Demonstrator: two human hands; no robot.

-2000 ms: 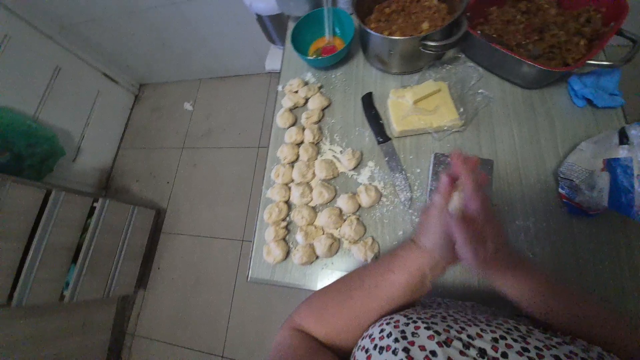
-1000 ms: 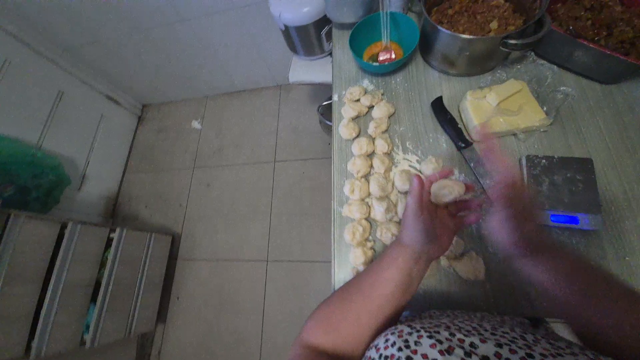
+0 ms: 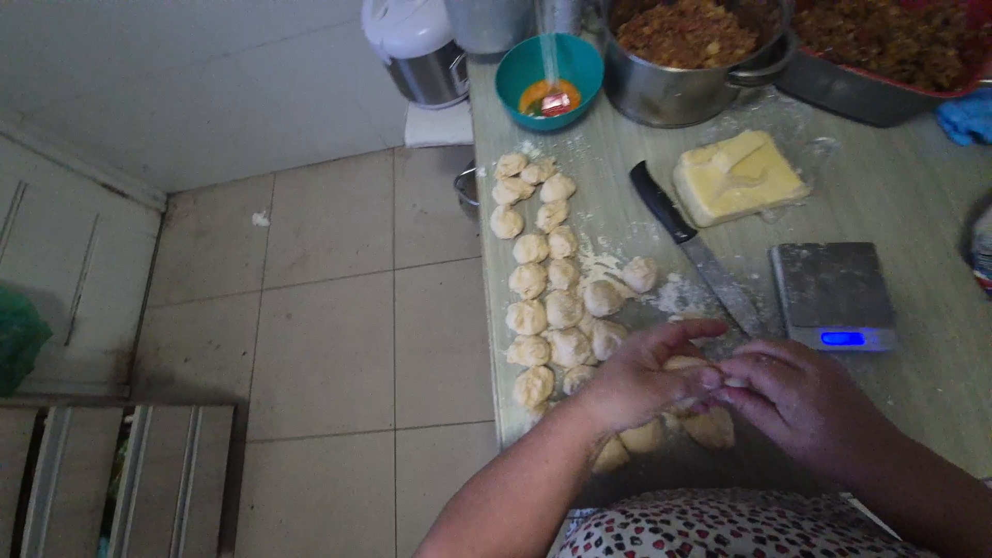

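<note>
A piece of pale dough lies in my left hand, its fingers curled round it. My right hand pinches the dough's right edge between thumb and fingers, touching the left fingertips. Rows of dough balls cover the table's left side, with more floury ones beside them. Below my hands lie flatter dough pieces, partly hidden by the left hand and wrist. Above the hands, a black-handled knife lies on the floured table. To the right sits a digital kitchen scale with a lit display.
A block of butter lies on plastic wrap beyond the knife. Along the back stand a teal bowl with a brush in orange liquid, a metal pot of filling and a dark pan. The table's left edge borders the tiled floor.
My hands, apart one second ago with the dough in the left, have come together at the dough. The right hand has moved in to its edge.
</note>
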